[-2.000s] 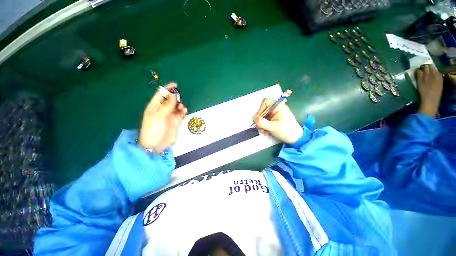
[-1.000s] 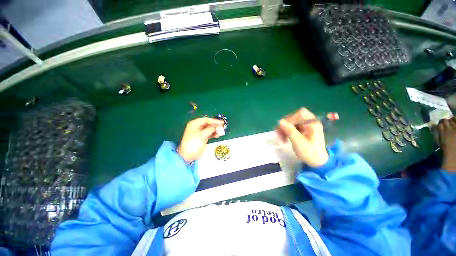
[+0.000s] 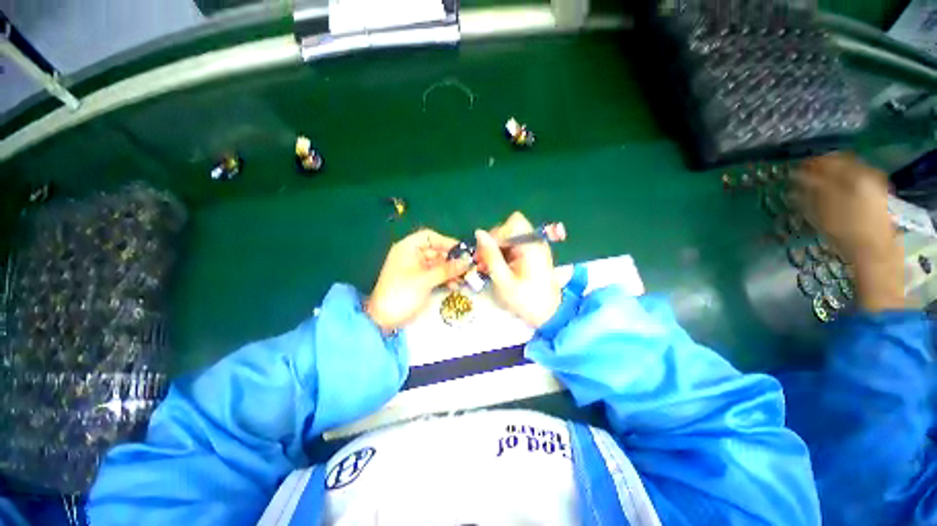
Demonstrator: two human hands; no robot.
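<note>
My left hand [image 3: 413, 275] holds a small dark module [image 3: 462, 252] with a white tab between thumb and fingertips, just beyond the white mat [image 3: 608, 275]. My right hand [image 3: 522, 269] is closed on a thin pen-like tool [image 3: 529, 236] with a pinkish end. The tool points toward the module; its tip is hidden at the fingers. Both hands' fingertips meet or nearly meet at the module. A round patch of small gold parts [image 3: 456, 307] lies on the mat below my hands.
Stacked clear blister trays stand at left [image 3: 87, 308] and upper right [image 3: 771, 82]. Dark modules [image 3: 309, 155] lie spaced along the green surface. A neighbour's blurred hand [image 3: 848, 216] is over the curved parts [image 3: 825, 277] at right.
My right hand has moved left with the tool and now meets my left hand at the module. The neighbour's hand has reached over the curved parts. The camera view has shifted.
</note>
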